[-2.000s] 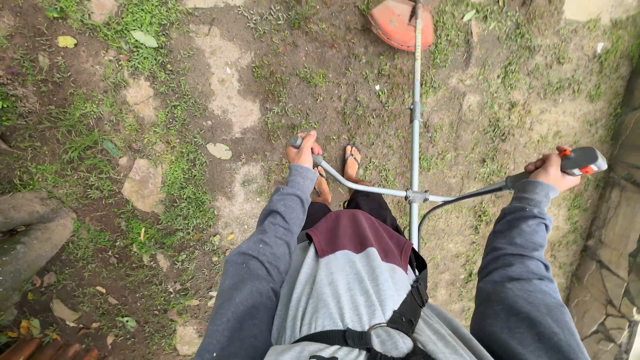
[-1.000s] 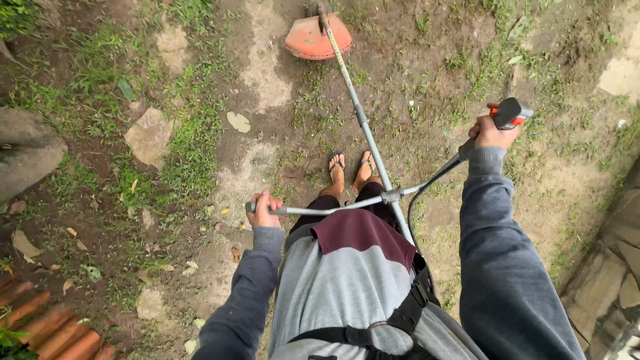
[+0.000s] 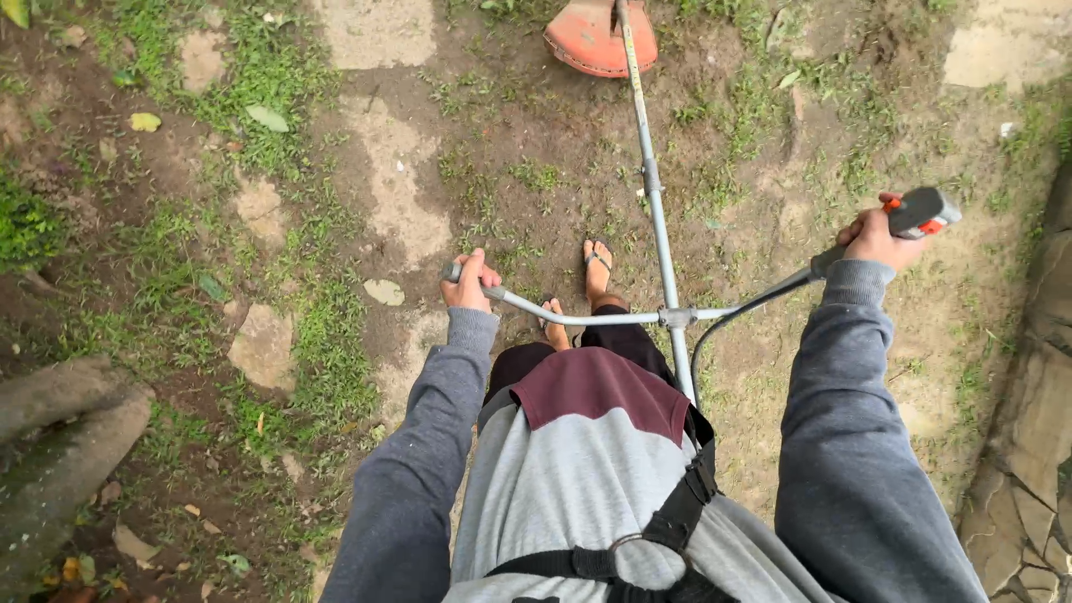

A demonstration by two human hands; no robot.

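Note:
A brush cutter's metal shaft (image 3: 657, 218) runs from beside my right hip up to an orange guard (image 3: 605, 42) at the top of the view, low over the soil. My left hand (image 3: 471, 283) is closed around the left grip of the curved handlebar (image 3: 586, 319). On the other side, my right hand (image 3: 879, 234) holds the grey and orange throttle grip (image 3: 924, 213), from which a black cable (image 3: 737, 314) curves to the shaft. A black harness strap (image 3: 682, 502) crosses my shirt. The cutting head under the guard is hidden.
My feet in flip-flops (image 3: 597, 266) stand on soil with patchy grass. Flat paving stones (image 3: 264, 346) lie to the left, near a thick root or trunk (image 3: 75, 427). A low stone wall or edging (image 3: 1017, 452) runs along the right, and a green plant (image 3: 29, 219) grows at far left.
The guard and shaft have swung right since one second ago, after being farther left than two seconds ago. Both hands have kept their holds. My feet have shifted, one now ahead of the other.

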